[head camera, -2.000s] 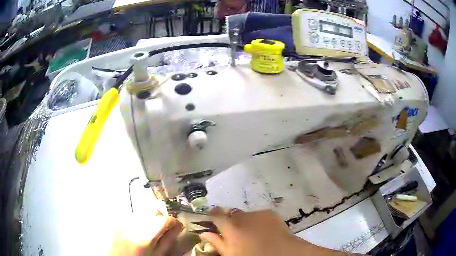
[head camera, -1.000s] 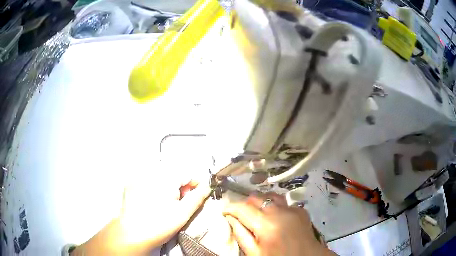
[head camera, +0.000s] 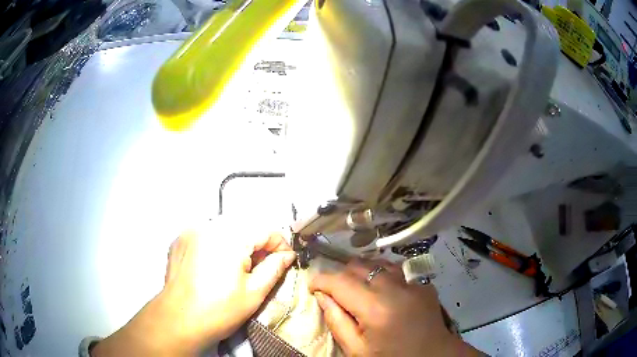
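A beige garment piece (head camera: 297, 315) with a darker ribbed band (head camera: 271, 340) lies between my hands in front of the presser foot (head camera: 301, 252). My left hand (head camera: 222, 279) is bare and holds the cloth's left edge with thumb and finger close to the foot. My right hand (head camera: 377, 303), with a ring on one finger, presses and grips the cloth's right side. The needle is too small and blurred to tell. The sewing machine head (head camera: 419, 118) stands just above and to the right of the foot.
Orange-handled snips (head camera: 504, 255) lie on the bed right of my right hand. A long bright yellow lamp-like piece (head camera: 216, 63) juts over the white table (head camera: 77, 174). A yellow object (head camera: 569, 35) sits atop the machine. A parts tray (head camera: 606, 307) is at the right edge.
The view has tipped down and closer to the foot since the oldest frame, and the snips now show on the bed. Both hands stay at the foot; my left fingers have shifted slightly on the cloth.
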